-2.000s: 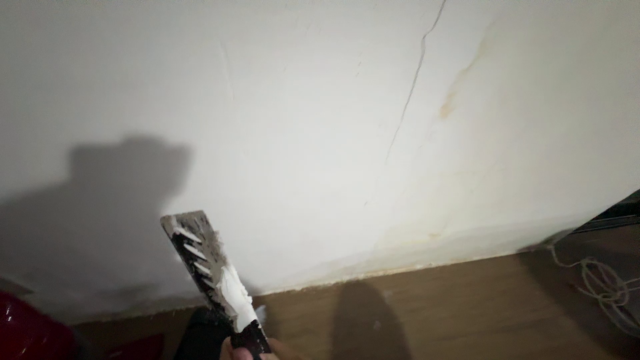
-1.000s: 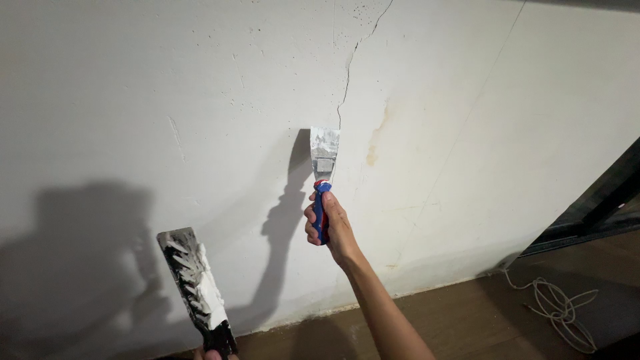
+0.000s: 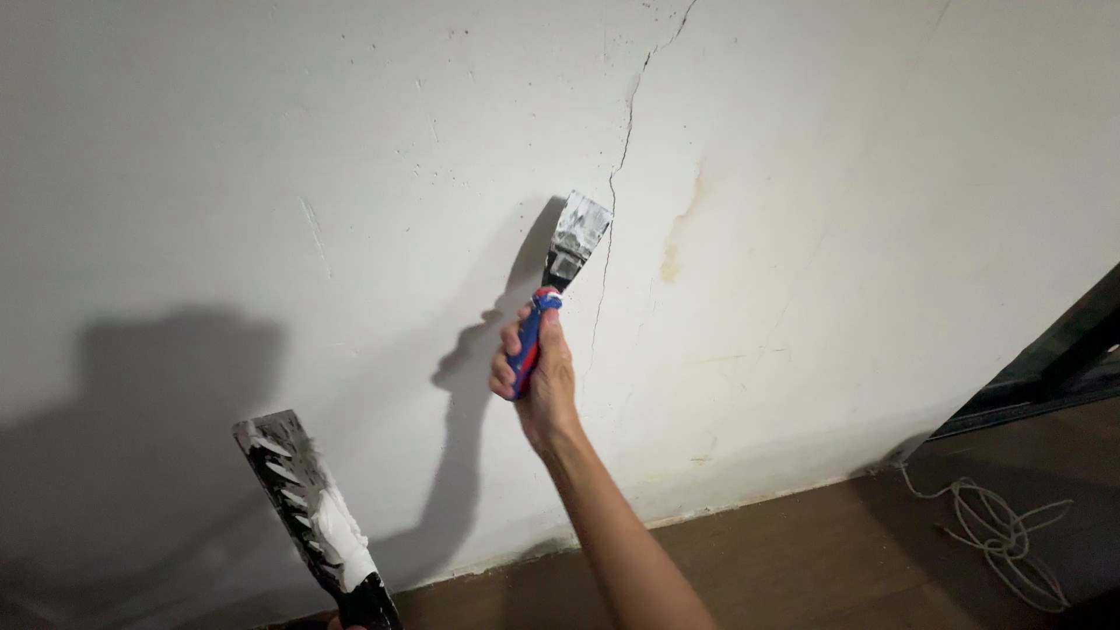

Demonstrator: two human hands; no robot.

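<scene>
My right hand (image 3: 538, 372) grips the blue and red handle of a putty knife (image 3: 580, 229). Its metal blade, smeared with white filler, is at the wall just left of a long thin crack (image 3: 629, 122). At the lower left, my left hand (image 3: 346, 624) shows only at the bottom edge, closed on the black handle of a wide filling blade (image 3: 302, 490). White filler (image 3: 339, 534) is heaped along that blade, with ridges of it on the dark edge. Whether the putty knife touches the wall cannot be told for certain.
The white wall (image 3: 814, 289) has small pits, scratches and a brownish stain (image 3: 681, 232) right of the crack. Below runs a brown floor (image 3: 752, 560). A coiled pale cord (image 3: 1002, 525) lies on it at the right, near a dark frame (image 3: 1032, 385) at the wall's end.
My right hand with the putty knife, out of view two seconds ago, is now at the wall. Since one second ago the knife has tilted to the right. The view has shifted.
</scene>
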